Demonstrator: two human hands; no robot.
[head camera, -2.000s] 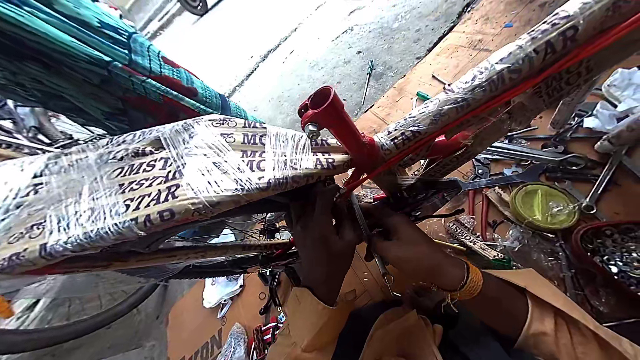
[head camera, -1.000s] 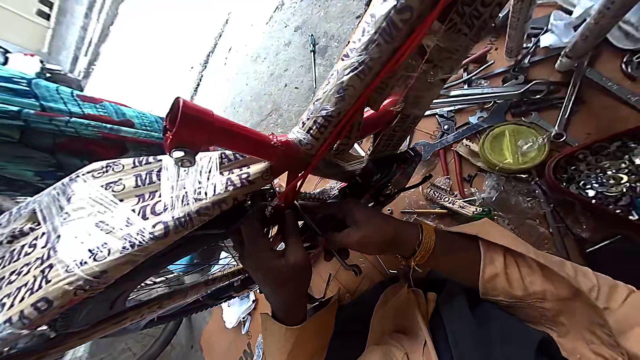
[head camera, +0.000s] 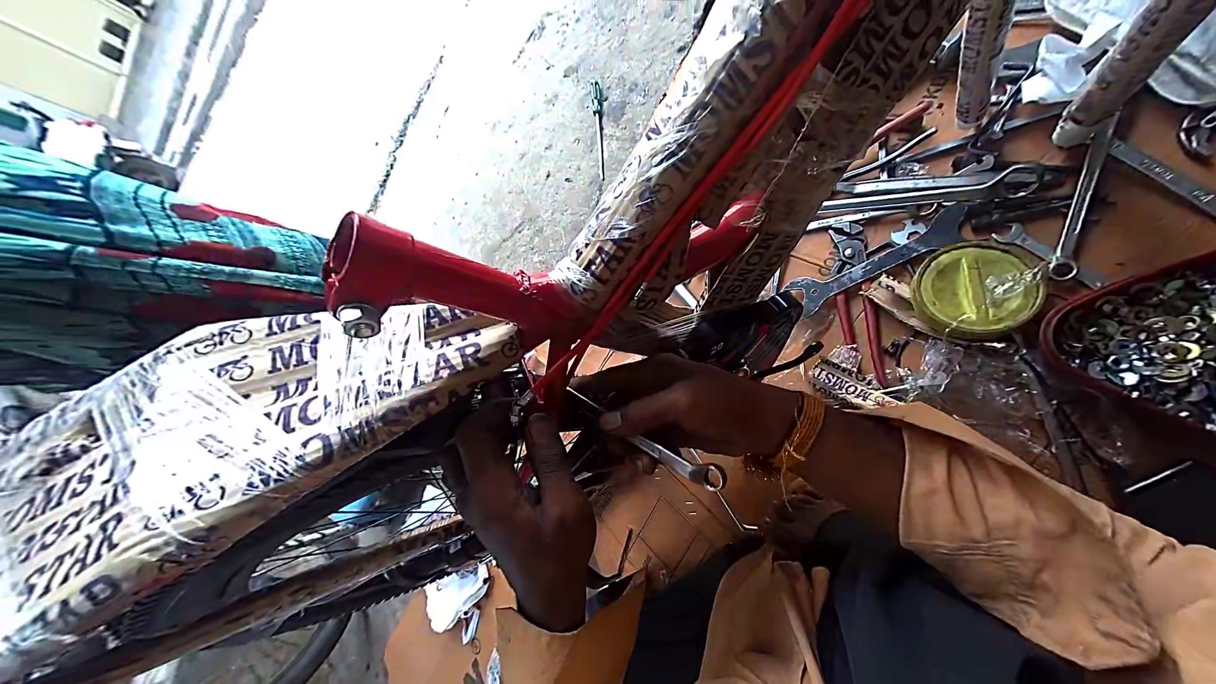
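Note:
A red bicycle frame (head camera: 456, 290), partly wrapped in printed paper and clear plastic, crosses the view, its open seat tube with a clamp bolt (head camera: 359, 319) pointing left. Below the frame joint, my left hand (head camera: 532, 494) has its fingers at a small metal part beside the red cables (head camera: 627, 275); its exact grip is hidden. My right hand (head camera: 693, 404), with a yellow thread bracelet at the wrist, holds a combination wrench (head camera: 670, 461). The wrench's ring end points down toward me, and its other end reaches in among the cables. The rear wheel lies under the wrapped tubes.
Right of the frame lie several wrenches (head camera: 912, 195), red-handled pliers (head camera: 860, 328), a round yellow-green lid (head camera: 978, 290) and a red container (head camera: 1064, 380) of nuts and washers. A screwdriver (head camera: 598, 123) lies on the concrete beyond. Teal and red cloth (head camera: 152, 252) hangs at left.
The view has shifted, and the frame sits at a steeper angle than two seconds ago. Both hands stay below the frame joint. The wrench's ring end shows more plainly now.

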